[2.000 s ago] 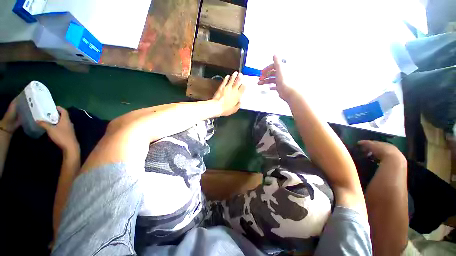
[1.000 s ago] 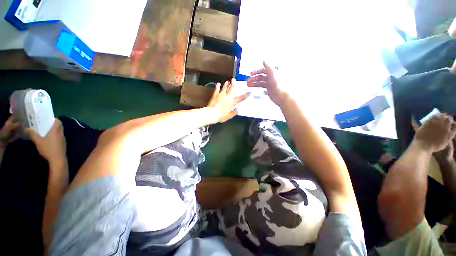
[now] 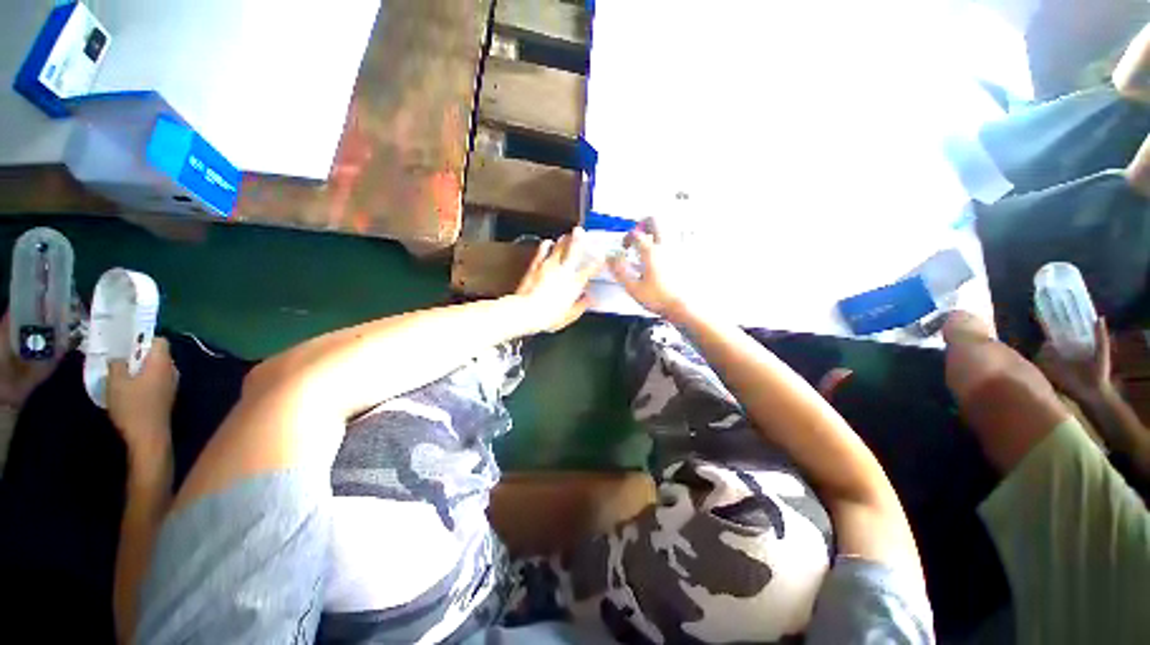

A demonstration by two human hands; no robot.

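A small white item [image 3: 605, 250], washed out by glare, lies at the near left corner of the white-covered table [image 3: 782, 164]; its exact shape cannot be told. A blue edge shows just behind it. My left hand [image 3: 551, 287] holds its left side, fingers pointing forward. My right hand [image 3: 646, 271] is at its right side with bent fingers touching or very near it; whether they grip anything is unclear.
A blue and white box [image 3: 889, 302] lies at the table's near right. Pallet slats [image 3: 530, 170] border the left. Another carton [image 3: 158, 158] stands on the left table. People on both sides hold oval cases [image 3: 122, 330], one at right [image 3: 1066, 309].
My right hand has come down and nearer my left, its fingers more bent. The left neighbour's case is now in two parts. The right neighbour's oval case has come into view.
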